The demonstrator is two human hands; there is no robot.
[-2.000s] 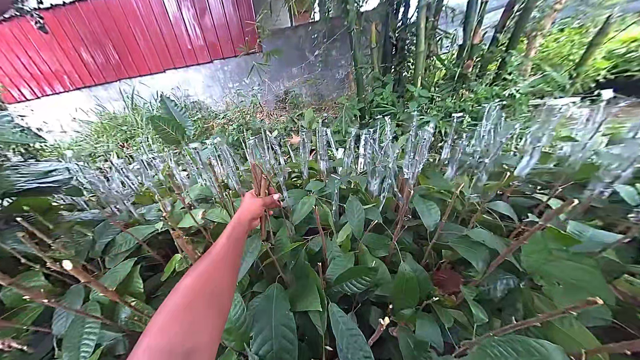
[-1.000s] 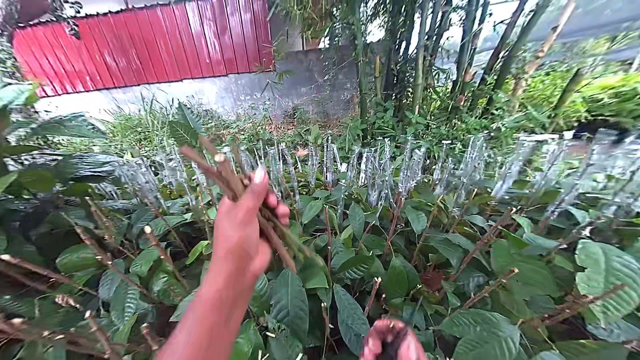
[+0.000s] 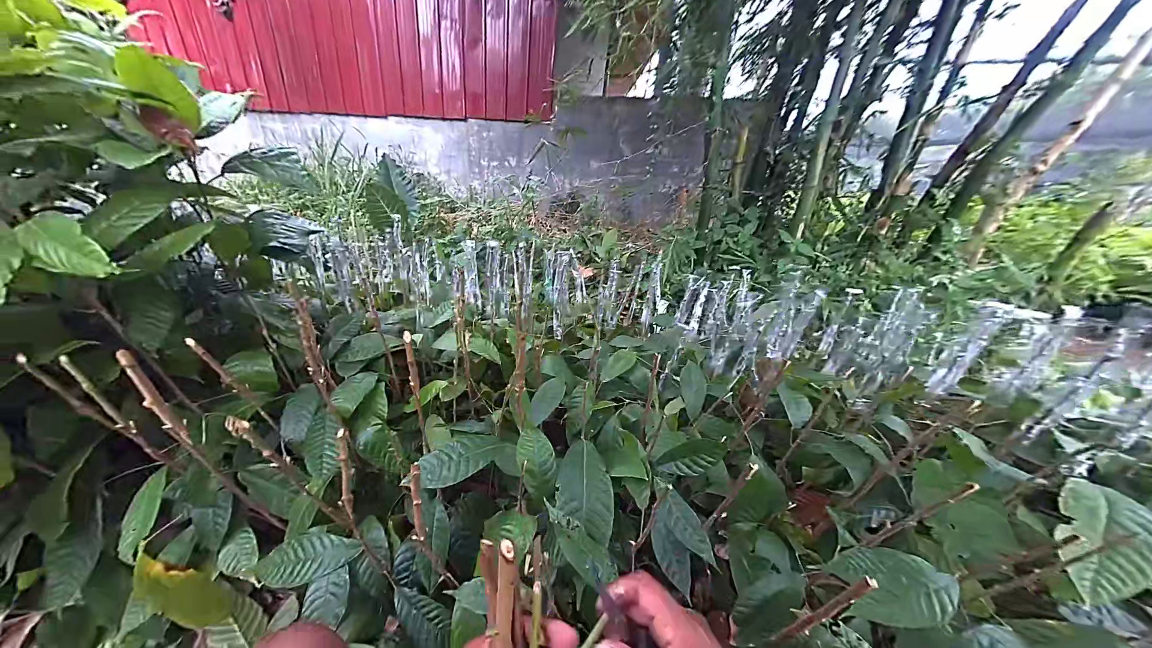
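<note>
At the bottom edge, my left hand [image 3: 560, 633] is closed around a small bundle of cut woody stems [image 3: 506, 585], which stand upright with pale cut ends. Only part of that hand shows. Touching close on its right is my right hand [image 3: 661, 614], its fingers bent around a thin dark blade-like tool [image 3: 616, 612], mostly hidden. A pale green stem [image 3: 594, 632] lies between the two hands, by the tool. Behind them spread leafy seedlings [image 3: 585, 490] with bare cut stems. Farther back runs a row of upright stems wrapped in clear plastic [image 3: 558, 270].
Cut-back stems [image 3: 166, 414] stick up at the left, beside a tall leafy bush [image 3: 90, 234]. Beyond the plants stand a concrete wall [image 3: 405, 148] with red metal sheeting [image 3: 405, 58] and a bamboo clump [image 3: 828, 117]. A rounded brown shape [image 3: 301, 635] shows at the lower edge.
My left hand has drawn back from the plastic-wrapped row with the stems, down to the bottom edge. My right hand, out of view two seconds ago, is now beside it.
</note>
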